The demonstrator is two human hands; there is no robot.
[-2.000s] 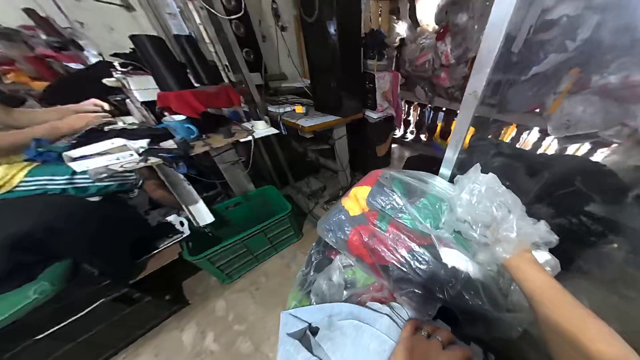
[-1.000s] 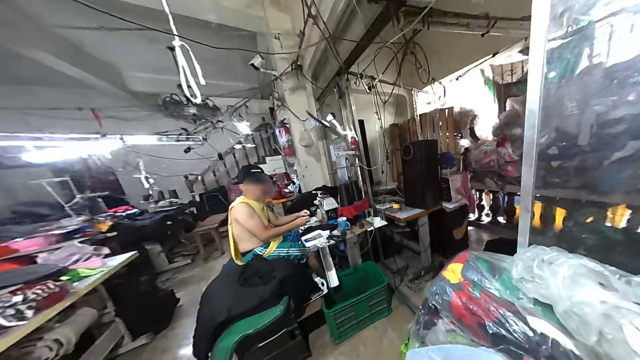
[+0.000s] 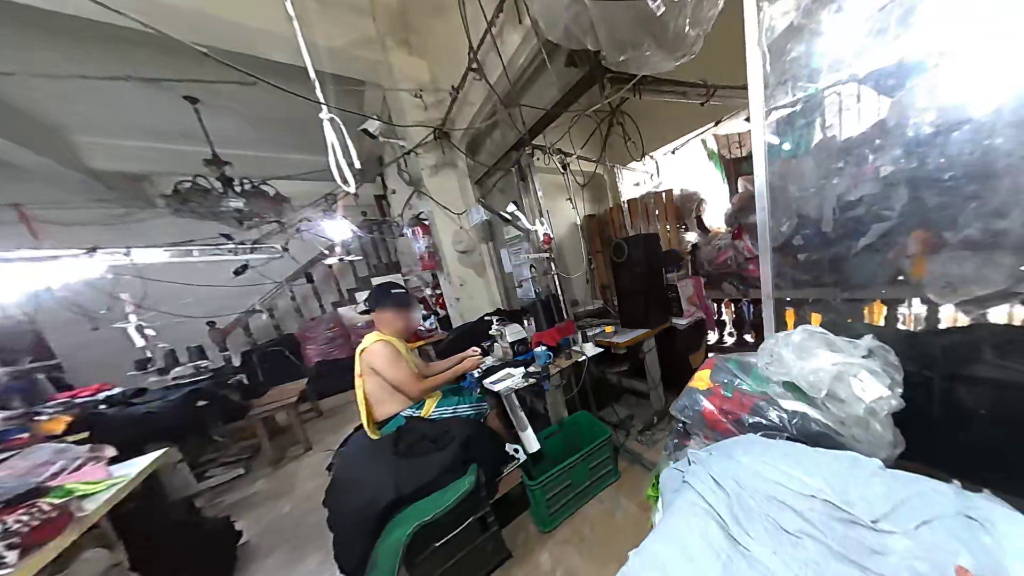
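Note:
A light blue cloth [image 3: 808,512] fills the lower right, wrinkled and spread in front of a clear plastic bag [image 3: 736,400] of red, yellow, green and dark fabric. The bag's loose, crumpled top [image 3: 836,376] stands up behind the cloth. Neither my left hand nor my right hand shows clearly. At the bottom edge, by the cloth, lies a tiny skin-toned patch too small to identify. Whether a hand holds the cloth from below is hidden.
A person in a cap [image 3: 392,352] sits at a sewing machine [image 3: 506,340], beside a green plastic crate [image 3: 572,472]. A green chair back [image 3: 428,512] stands nearer. A metal post [image 3: 760,168] rises behind the bag; a cloth-laden table [image 3: 120,488] is at left.
The view has swung up and left. Both hands, seen earlier on the bag and the light blue cloth, are out of clear sight. More of the light blue cloth shows, spread before the bag.

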